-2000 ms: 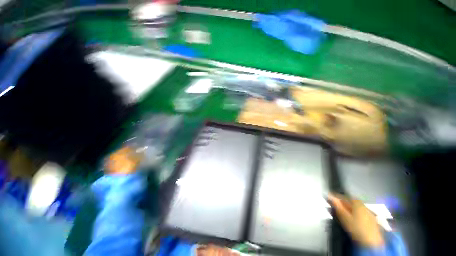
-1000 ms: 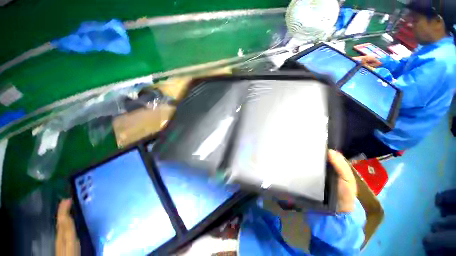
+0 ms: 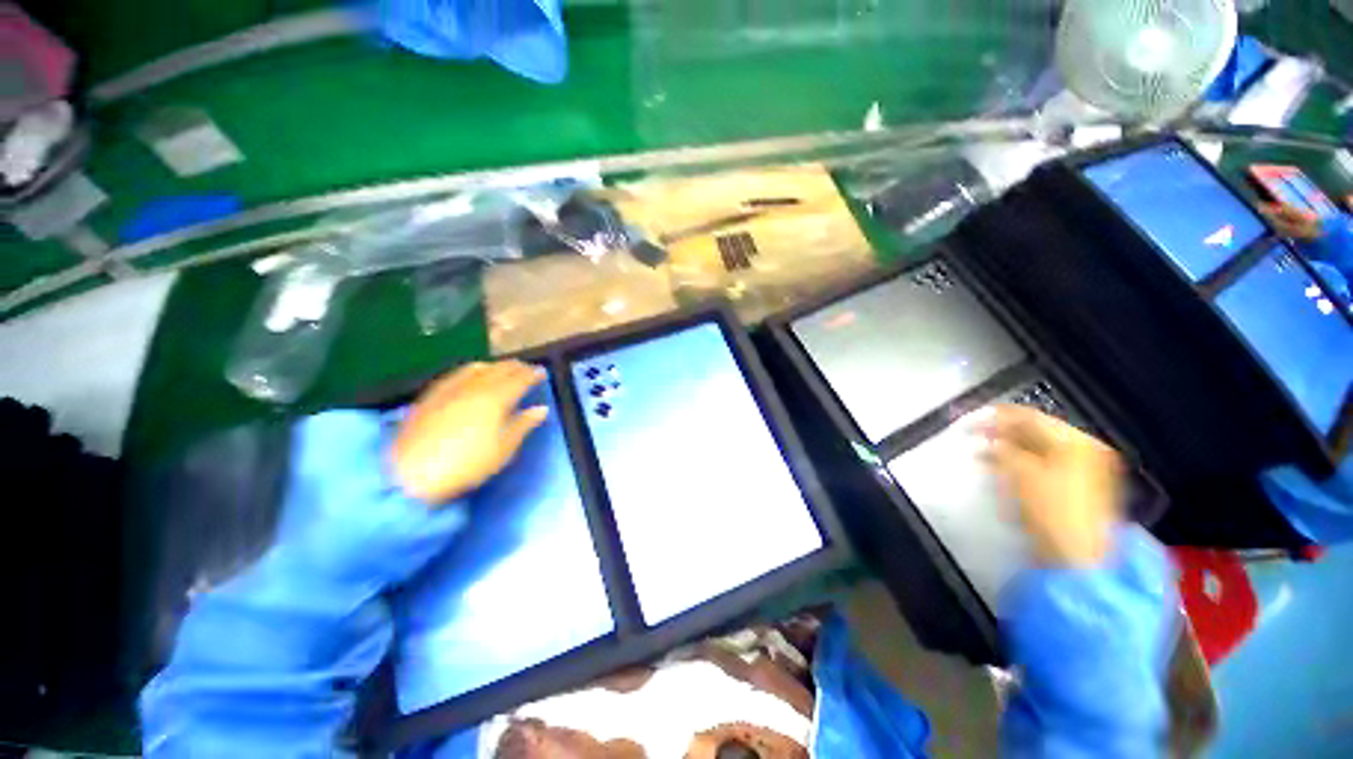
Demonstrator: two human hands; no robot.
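A black tray point(image 3: 635, 641) with two glossy panels side by side lies in front of me. Its right panel point(image 3: 698, 475) reflects white and blue, with dark dots in the upper left corner. My left hand point(image 3: 468, 430) lies over the upper part of the left panel point(image 3: 512, 593), fingers somewhat apart, with nothing visible in it. A second black tray point(image 3: 873, 457) with two grey panels lies to the right. My right hand point(image 3: 1051, 482) is blurred over its nearer panel point(image 3: 950, 504); whether it holds anything is unclear.
Brown cardboard point(image 3: 772, 245) and clear plastic bags point(image 3: 430, 237) lie behind the trays. A black stack point(image 3: 60, 564) stands left. At right are a black tray stack point(image 3: 1039, 252), a fan point(image 3: 1146, 52) and another person's hand point(image 3: 1294, 220).
The tray that my right hand held raised now lies at the right, and that hand is over its panel. My left hand has moved from the front tray's left edge onto its left panel.
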